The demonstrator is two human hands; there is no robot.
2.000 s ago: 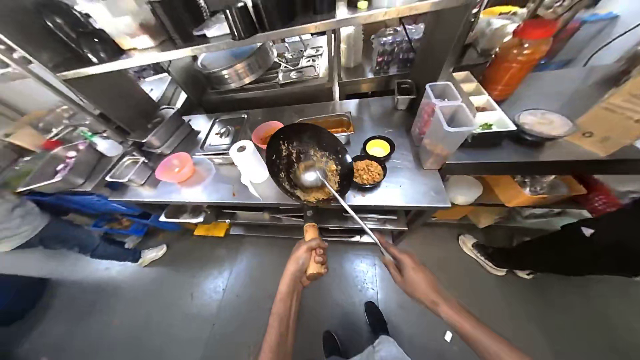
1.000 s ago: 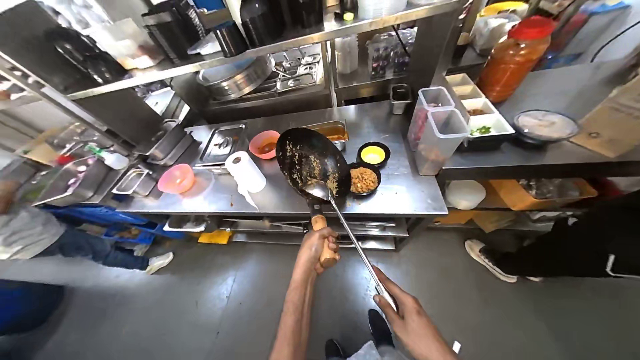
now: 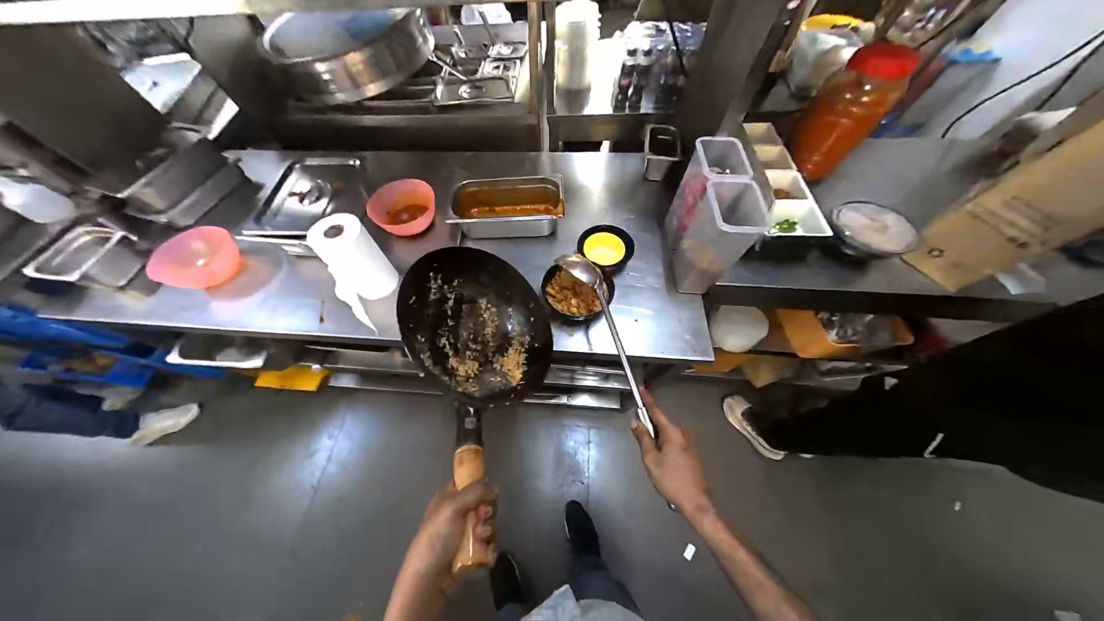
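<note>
My left hand (image 3: pixel 461 522) grips the wooden handle of a black wok (image 3: pixel 444 315), held in front of the steel counter's front edge. Bits of brownish food cling inside the wok, mostly at its lower side. My right hand (image 3: pixel 668 453) holds a long metal ladle (image 3: pixel 621 345) by its handle end. The ladle's bowl is over the upper edge of a black bowl (image 3: pixel 573 295) of brown food; whether they touch, I cannot tell. Just behind stands a black bowl with yellow contents (image 3: pixel 605 247).
On the counter (image 3: pixel 655 323) are a paper towel roll (image 3: pixel 358 259), two pink bowls (image 3: pixel 194 257) (image 3: pixel 401 207), a steel pan of orange-brown sauce (image 3: pixel 507 207) and clear plastic containers (image 3: pixel 720 224). A person in dark trousers (image 3: pixel 931 405) stands at right; another person's leg (image 3: pixel 78 414) shows at left.
The ladle has moved out of the wok, rightward to the black bowl of brown food. The wok has come away from the bowls, and less food shows in it than two seconds ago.
</note>
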